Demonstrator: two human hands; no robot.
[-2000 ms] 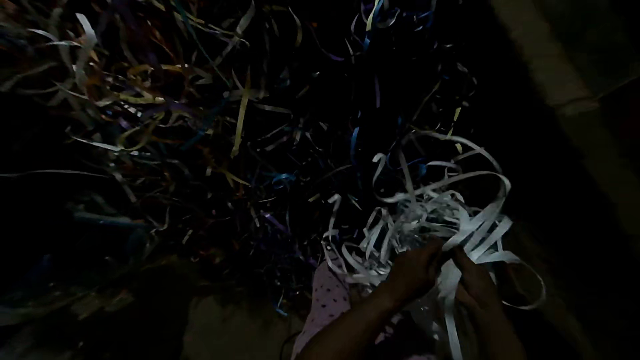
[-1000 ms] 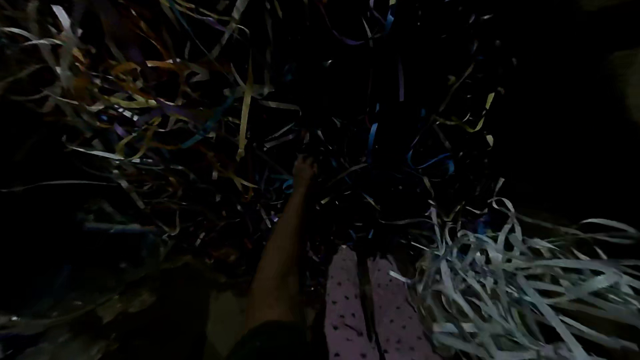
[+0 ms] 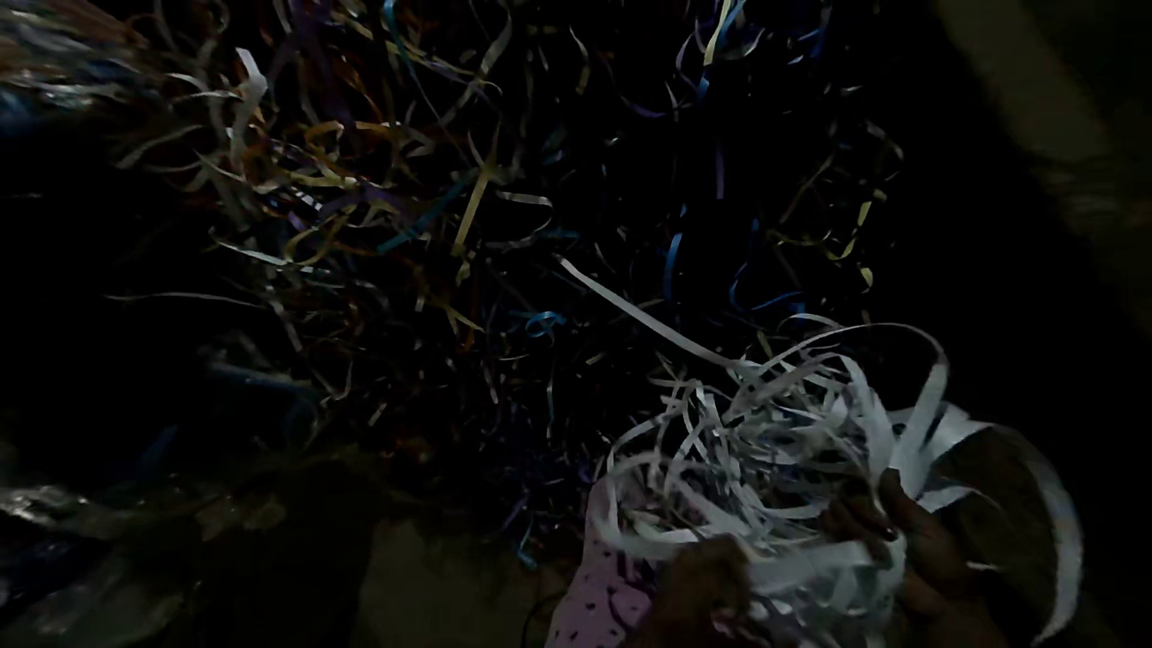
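A tangled bundle of white plastic strapping strips [image 3: 765, 441] lies over my lap at the lower right. My right hand [image 3: 918, 540] is at its right side, with fingers closed on some of the strips. My left hand [image 3: 706, 576], blurred and dark, is at the bundle's lower left, against a white strip; whether its fingers grip the strip is hard to tell. One long white strip [image 3: 639, 315] sticks out from the bundle toward the upper left.
A large dark heap of mixed strips, yellow [image 3: 474, 211], blue [image 3: 672, 265], orange and purple, spreads ahead and to the left. Pink patterned cloth [image 3: 589, 585] covers my leg. Crumpled shiny plastic [image 3: 54, 513] is at the lower left. Much is too dark to make out.
The arm that reached into the coloured heap a second ago is back at the white bundle. Both hands are now at that bundle, which again lies over my lap instead of to the right.
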